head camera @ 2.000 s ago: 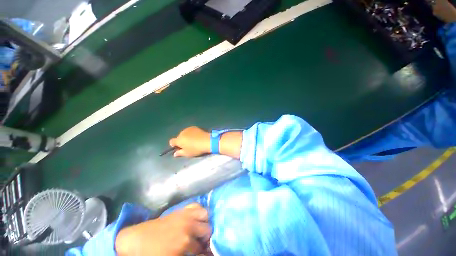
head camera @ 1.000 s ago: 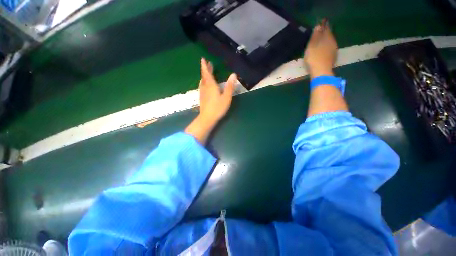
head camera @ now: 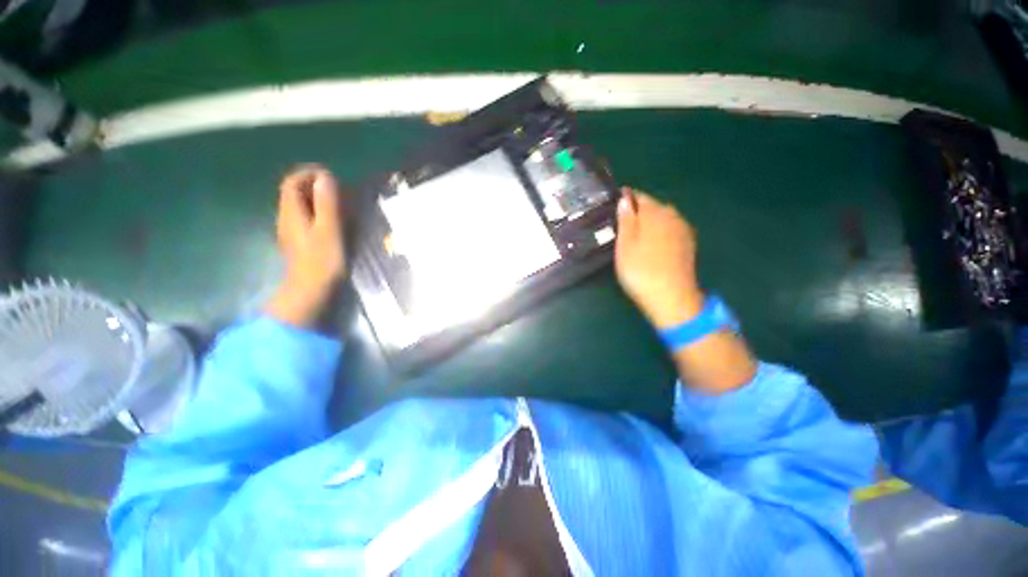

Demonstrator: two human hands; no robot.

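The opened tablet unit lies turned at an angle over the green bench, with a bright silver panel in its black housing. A board area with a small green patch is at its upper right. My right hand, with a blue wrist strap, grips the unit's right corner, fingertips on the edge. My left hand is beside the left edge, fingers curled and blurred; whether it touches the unit cannot be told. No thin tool can be made out.
A white desk fan stands at the left. A black parts bin with shiny pieces is at the right, near another person's blue sleeve. A white strip edges the green lane behind the unit.
The tablet unit has come from the lane across the white strip onto the bench, closer to me, and has turned. Both hands have moved back with it.
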